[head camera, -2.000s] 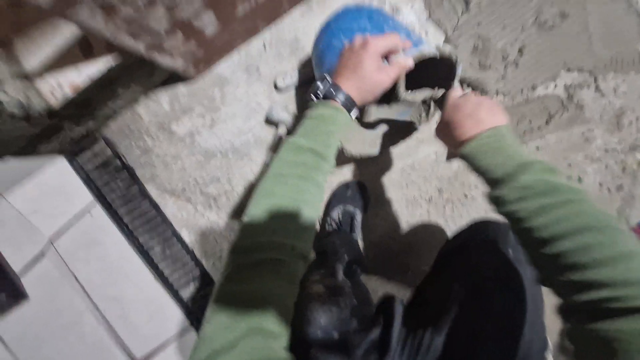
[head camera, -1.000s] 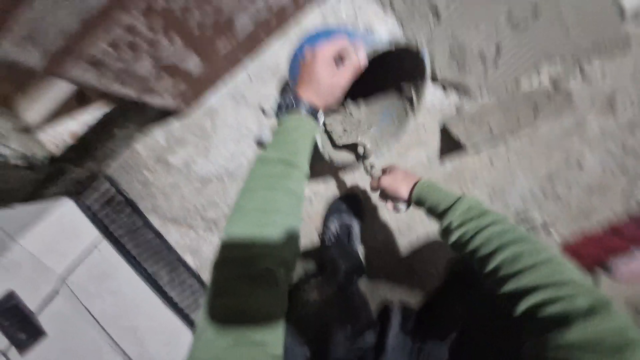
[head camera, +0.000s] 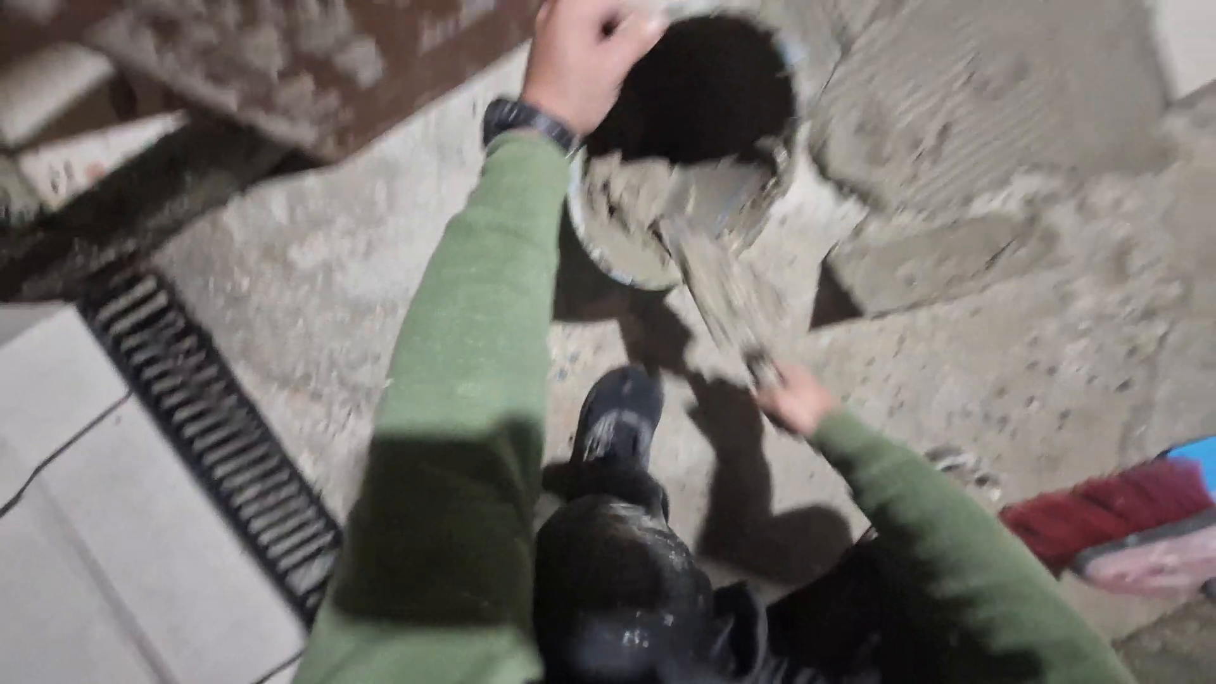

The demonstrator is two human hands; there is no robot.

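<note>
A bucket (head camera: 781, 180) lies tipped with its mouth toward me, and grey wet mortar (head camera: 627, 209) rests along the lower side of its inside. My left hand (head camera: 587, 62) grips the bucket's rim at the upper left; a dark watch is on that wrist. In my right hand (head camera: 796, 397) is the handle of a mortar-coated trowel (head camera: 717, 285), whose far end reaches over the lower rim into the mortar. The exact shape of the trowel's blade is blurred and partly hidden in the mortar.
White tiles (head camera: 66, 475) and a black slotted drain grate (head camera: 218, 427) lie at the left. A rusty, mortar-stained board (head camera: 285, 57) is at the upper left. Ridged mortar (head camera: 988, 104) covers floor at the upper right. A red-bristled brush (head camera: 1111, 508) lies at the right. My shoe (head camera: 619, 413) is below the bucket.
The bucket's mouth has turned toward me, showing the mortar inside. My right hand has moved from beside the bucket to below it, and the trowel now reaches into the bucket.
</note>
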